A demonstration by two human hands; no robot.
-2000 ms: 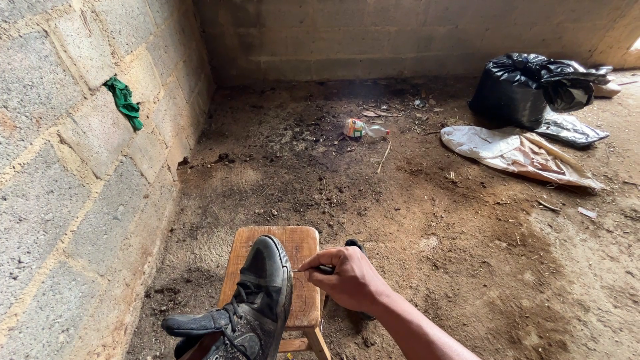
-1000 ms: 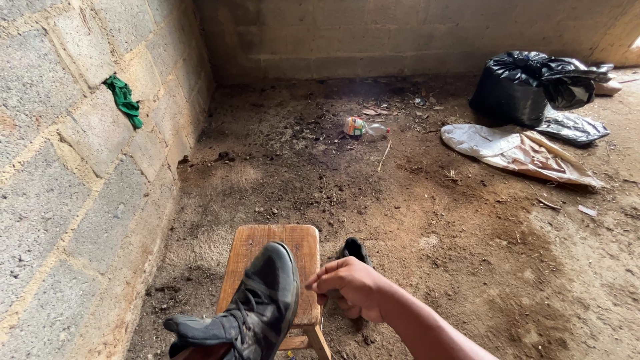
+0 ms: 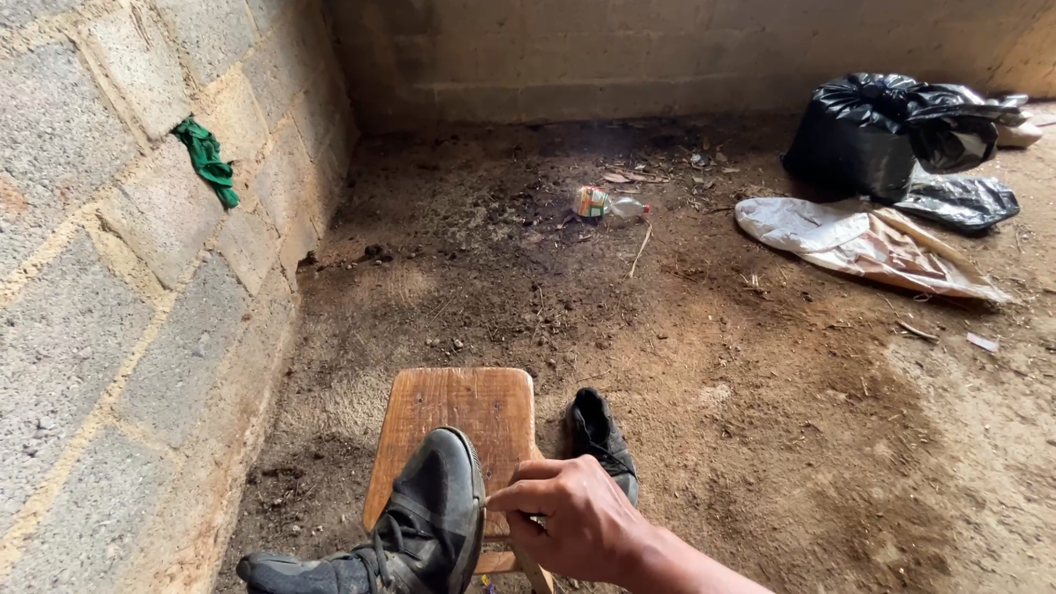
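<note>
A black lace-up shoe (image 3: 429, 516) is held up, toe upward and tilted, over a wooden stool (image 3: 462, 400) at the bottom of the head view. My right hand (image 3: 573, 511) is at the right edge of its sole, fingertips touching or almost touching the rim. Those fingers are closed around a small thin tool, mostly hidden in the palm; only a bit of it shows. My left hand is out of sight. Another black shoe (image 3: 596, 425) lies on the dirt floor just beyond my right hand, to the right of the stool.
A rough block wall (image 3: 173, 363) with a green cloth (image 3: 206, 161) stands at left. On the floor lie a plastic bottle (image 3: 610, 205), a white sack (image 3: 858, 243) and a tied black plastic bag (image 3: 854, 140).
The thin tool with a dark handle, visible in my right hand two seconds ago, is now mostly hidden. My right hand drew slightly away from the sole, then came back to its edge.
</note>
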